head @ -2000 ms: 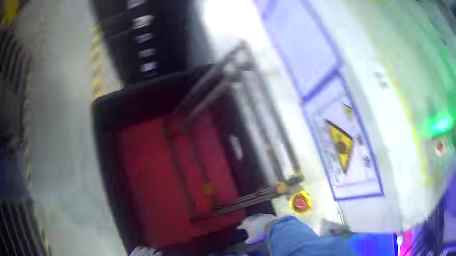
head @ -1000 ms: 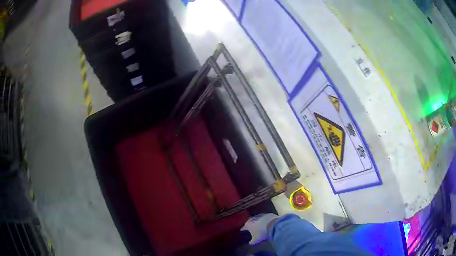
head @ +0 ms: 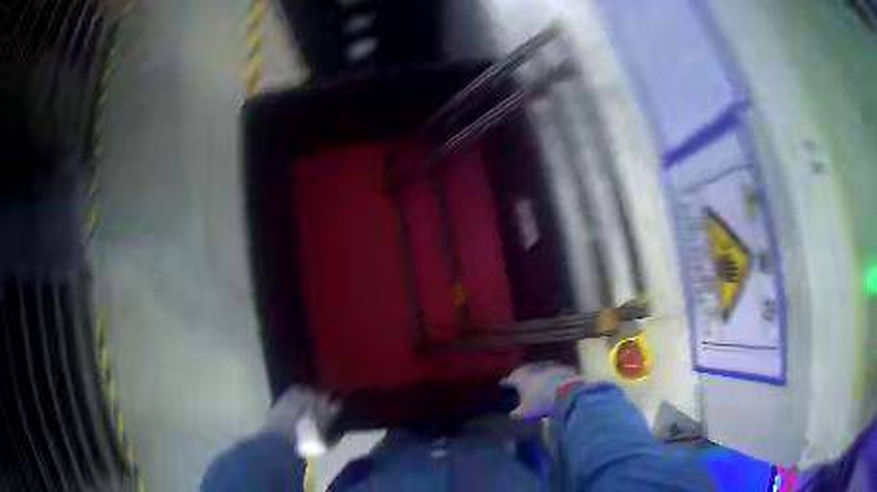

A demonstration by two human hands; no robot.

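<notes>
A large black bin (head: 274,240) with a flat red area (head: 351,259) inside lies in front of me. The view is blurred. My left hand (head: 306,411), in a pale glove, is at the bin's near left corner. My right hand (head: 540,386), in a white glove, is at the near right corner, with its fingers on the near rim. Both hands seem closed over the rim, though the fingertips are hidden. A tubular metal frame (head: 538,332) with a yellow-orange joint stands over the bin's right side and partly inside it.
A red emergency stop button (head: 631,358) on a yellow base is right of the bin. A warning sheet (head: 728,259) is on the white machine. More black bins (head: 385,34) are stacked beyond. Dark slatted racks (head: 43,365) stand left, past the floor tape (head: 100,332).
The view has shifted, so the bin appears further right and higher. My left hand, out of view one second ago, now shows at the near left corner. My right hand remains at the near rim.
</notes>
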